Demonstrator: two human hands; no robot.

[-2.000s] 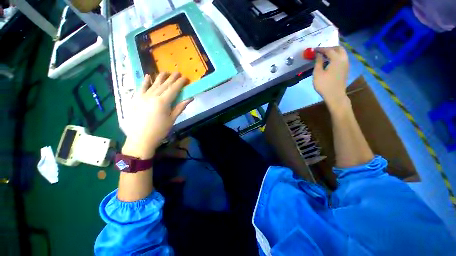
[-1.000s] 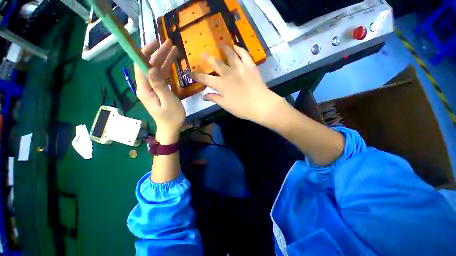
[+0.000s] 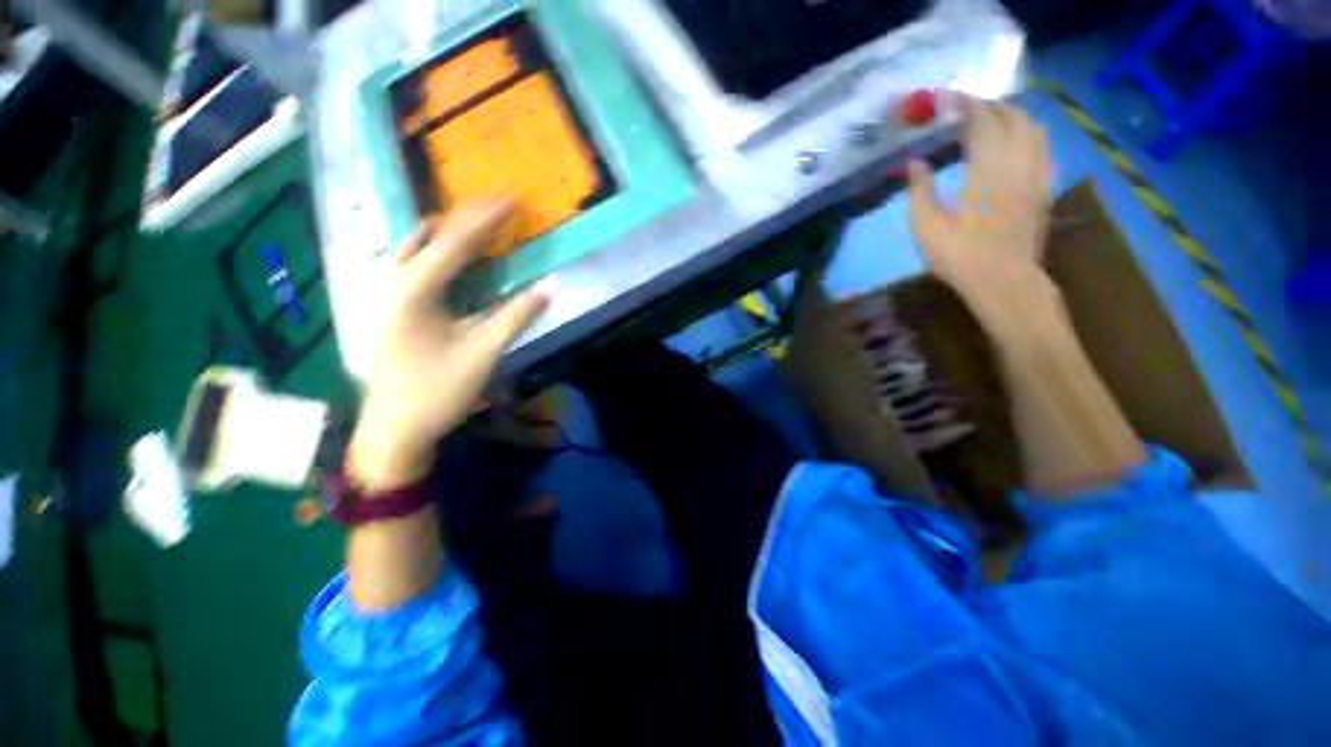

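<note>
The orange fixture (image 3: 504,139) shows inside the pale green frame plate (image 3: 642,190), which lies flat on the white-grey press machine (image 3: 343,190). My left hand (image 3: 445,329) is blurred, fingers spread, at the near left corner of the green plate; it holds nothing. My right hand (image 3: 993,204) is at the machine's front right corner, beside the red button (image 3: 920,108), with its fingers bent around the edge. Whether a fingertip touches a button there cannot be told. I see nothing held in it.
Black frames (image 3: 788,37) lie on the machine's right part. On the green bench are a cream handheld tester (image 3: 260,435), a white cloth (image 3: 156,489), a blue pen (image 3: 282,282) in a black frame and a white tray (image 3: 260,158). A cardboard box (image 3: 1139,329) and blue stool (image 3: 1190,66) stand right.
The green plate, tilted up a second ago, now lies flat around the orange fixture. My right hand has moved from the fixture to the red button area. My left hand has let go of the plate.
</note>
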